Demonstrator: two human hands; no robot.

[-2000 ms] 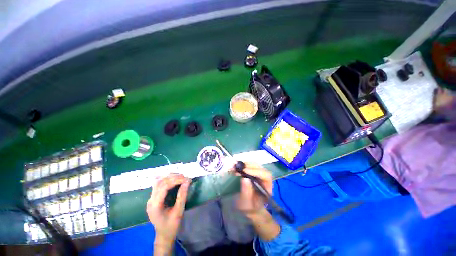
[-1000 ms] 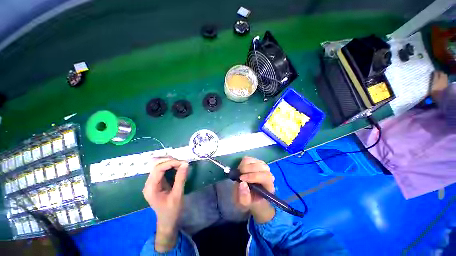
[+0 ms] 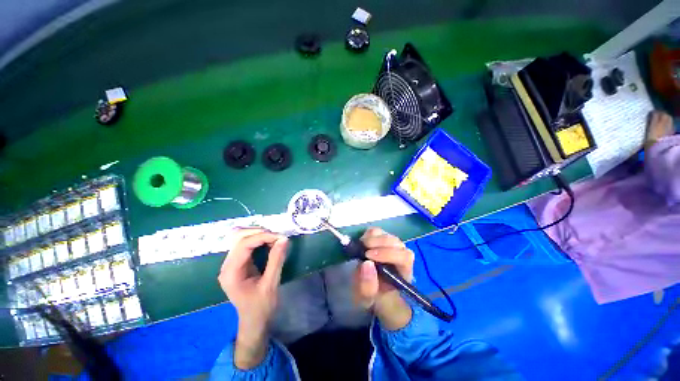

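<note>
My right hand (image 3: 382, 269) grips the black handle of a soldering iron (image 3: 406, 284). Its silver tip meets the lower right rim of a small round white-rimmed holder (image 3: 310, 211) with a dark speckled middle. My left hand (image 3: 257, 268) is left of and below the holder, with thumb and forefinger pinched together. A thin solder wire (image 3: 227, 199) runs from the green-flanged spool (image 3: 158, 181) towards this hand and appears pinched in it; the wire at the fingertips is hard to see.
Black round housings (image 3: 276, 156) lie behind the holder. A tub (image 3: 365, 120), a black fan (image 3: 410, 97), a blue bin (image 3: 445, 178) of yellow parts and a soldering station (image 3: 540, 119) stand right. A battery tray (image 3: 71, 260) lies left. Another person's pink sleeve (image 3: 619, 231) shows far right.
The view has tilted downward and shifted since the earliest frame. The iron's tip has come down from behind the holder's right side to its lower right rim. The left hand keeps its pinch.
</note>
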